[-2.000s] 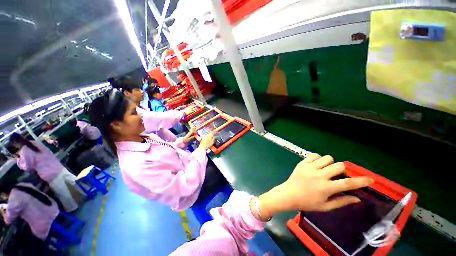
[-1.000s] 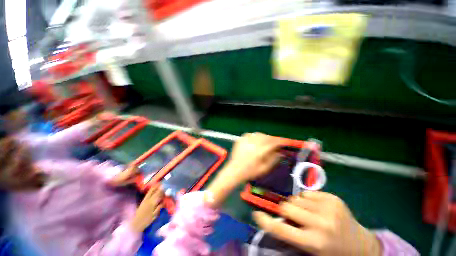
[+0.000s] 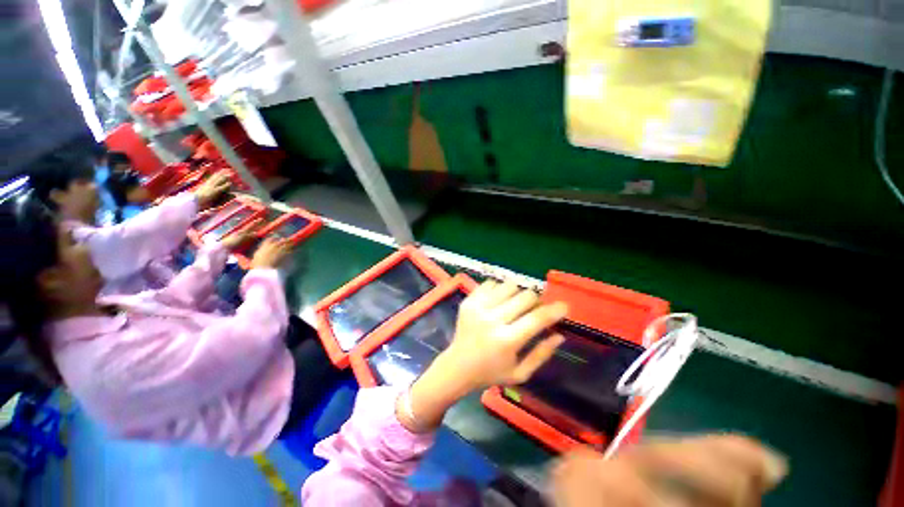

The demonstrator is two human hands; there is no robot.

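A black tablet (image 3: 585, 378) lies in a red-orange foam tray (image 3: 607, 303) on the green bench in front of me. Its screen shows a small green patch at the lower left. A bunched white cord (image 3: 659, 364) lies over the tray's right end. My left hand (image 3: 506, 335) is over the tablet's left end, fingers spread and bent; it holds nothing that I can see. My right hand (image 3: 669, 477) is blurred at the bottom edge, below the cord's lower end; whether it holds the cord cannot be told.
Two more trays with tablets (image 3: 382, 302) stand left of mine, partly behind my left hand. A person in a pink coat (image 3: 178, 347) sits at the left. A white post (image 3: 342, 129) rises behind the bench. A yellow sheet (image 3: 664, 89) hangs from the shelf. A red edge shows at far right.
The view has swung right, then slightly back left. The neighbouring person's hands have left the two trays beside mine. My right hand has come into view and now sits lower, below the cord.
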